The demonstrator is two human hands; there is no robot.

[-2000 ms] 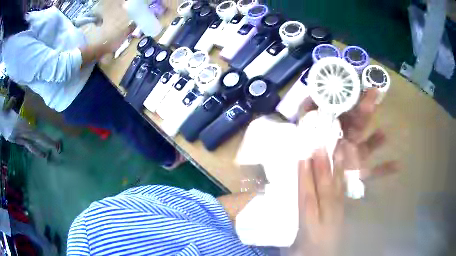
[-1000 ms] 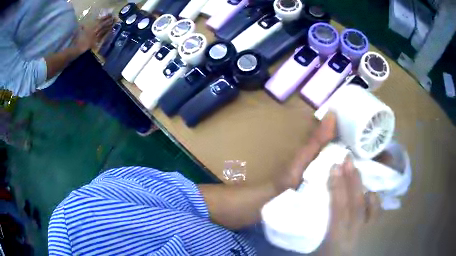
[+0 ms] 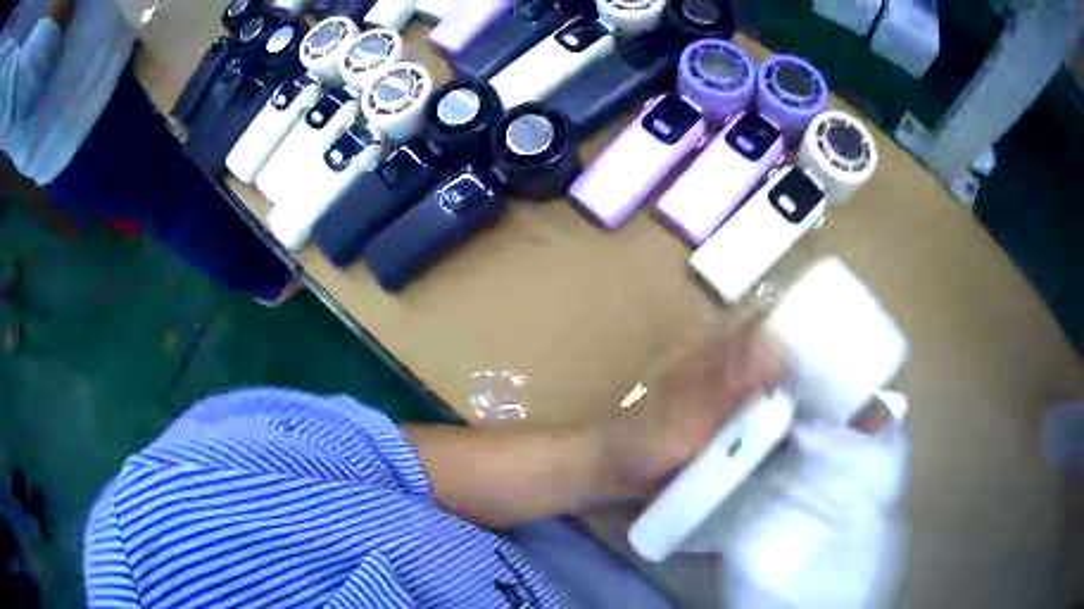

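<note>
My left hand [image 3: 695,399], blurred, reaches in from a blue-striped sleeve and grips a white handheld fan near its neck. The fan's round head [image 3: 836,339] points up and right, with its smooth side towards me. Its handle [image 3: 713,476] slants down to the left. A crumpled white wiping cloth [image 3: 820,512] lies against the fan's right side, strongly blurred. My right hand is not clearly seen; only a small reddish patch shows at the cloth's upper edge, perhaps a fingertip.
White [image 3: 773,232], lilac [image 3: 723,176] and black [image 3: 434,226] fans lie in rows on the brown board [image 3: 571,297]. Small clear plastic pieces [image 3: 497,395] lie near its front edge. Another person's sleeve [image 3: 54,107] is at upper left, and a metal upright [image 3: 1010,71] at upper right.
The held fan has turned, so its grille faces away and its handle shows. The cloth has moved down, and my right hand's fingers no longer show clearly. The view has shifted, and the other person's hand is gone.
</note>
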